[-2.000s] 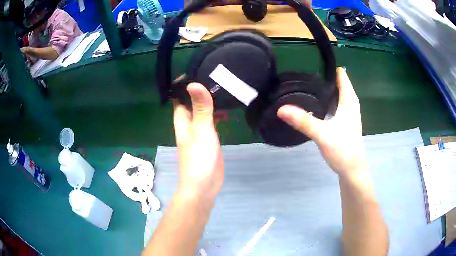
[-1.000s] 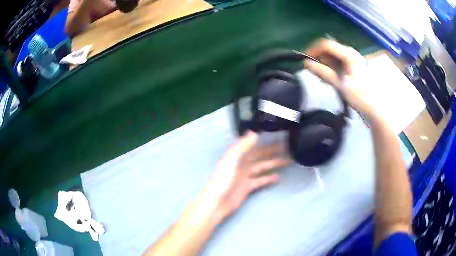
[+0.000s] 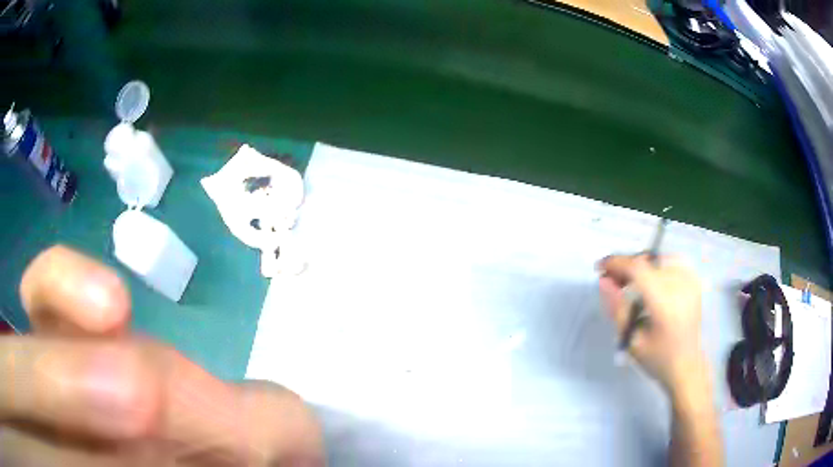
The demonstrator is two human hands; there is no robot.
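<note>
My right hand [image 3: 665, 319] is over the right part of the pale work mat [image 3: 438, 301], with its fingers closed on a thin dark pen [image 3: 657, 239] that sticks out above and below them. My left hand [image 3: 137, 392] is large, blurred and cut off at the lower left, close to the camera. Its fingers look bent, and whether it holds anything cannot be told. The black headphones [image 3: 754, 351] lie at the right edge of the mat, partly over the record sheet [image 3: 804, 356], away from both hands.
A stained white cloth [image 3: 260, 196] lies left of the mat. Two white bottles [image 3: 155, 255] and a blue spray can [image 3: 41, 160] stand farther left. The dark green conveyor belt [image 3: 457, 100] runs behind. More black headphones [image 3: 708, 32] are at the top right.
The headphones have left both hands and now lie at the right. My right hand is over the mat with the pen. My left hand has moved to the lower left; the view has shifted.
</note>
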